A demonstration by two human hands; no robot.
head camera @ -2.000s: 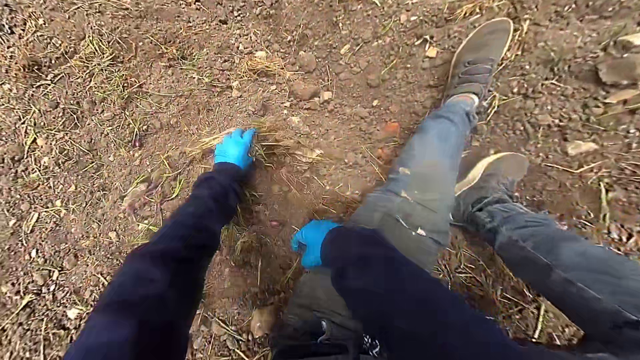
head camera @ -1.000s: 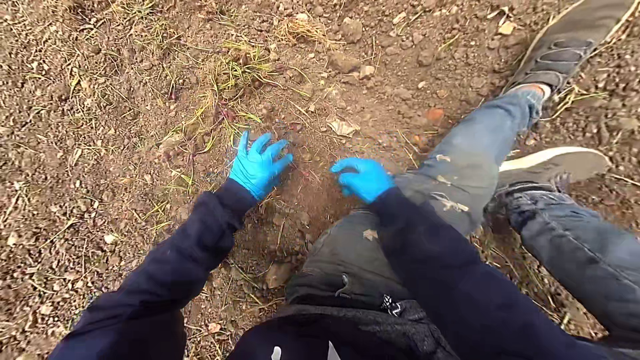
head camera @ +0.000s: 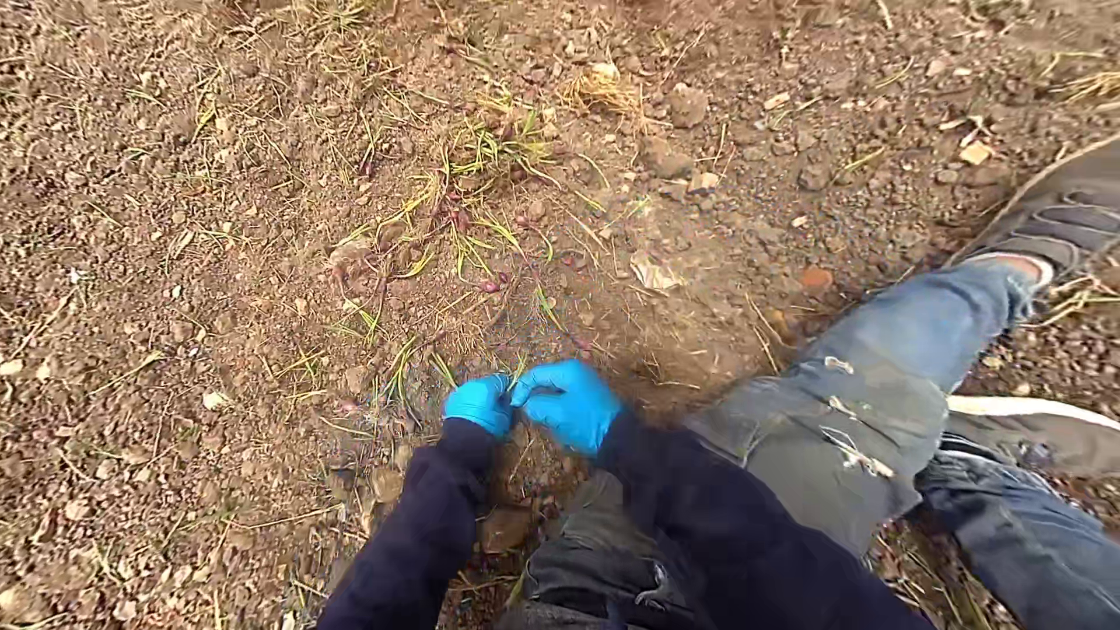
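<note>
Both of my hands wear blue gloves and meet low over the soil, just below the middle of the view. My left hand (head camera: 483, 404) has its fingers closed around thin green shoots (head camera: 444, 371) that poke out above it. My right hand (head camera: 569, 404) touches the left one, thumb and forefinger pinched together at its fingertips; whether something is between them is hidden. Beyond the hands, uprooted plants with green leaves (head camera: 503, 149) and small reddish-purple bulbs (head camera: 490, 286) lie loose on the ground.
My outstretched leg in worn jeans (head camera: 840, 411) lies to the right, with a grey shoe (head camera: 1059, 206) at its end. Stones (head camera: 687, 105), a reddish stone (head camera: 815, 278), a pale flat scrap (head camera: 653, 271) and dry straw (head camera: 604, 92) are scattered over the brown soil.
My hands were apart a second ago, the left with its fingers spread; now they are together. The left has closed on green shoots. The view has shifted.
</note>
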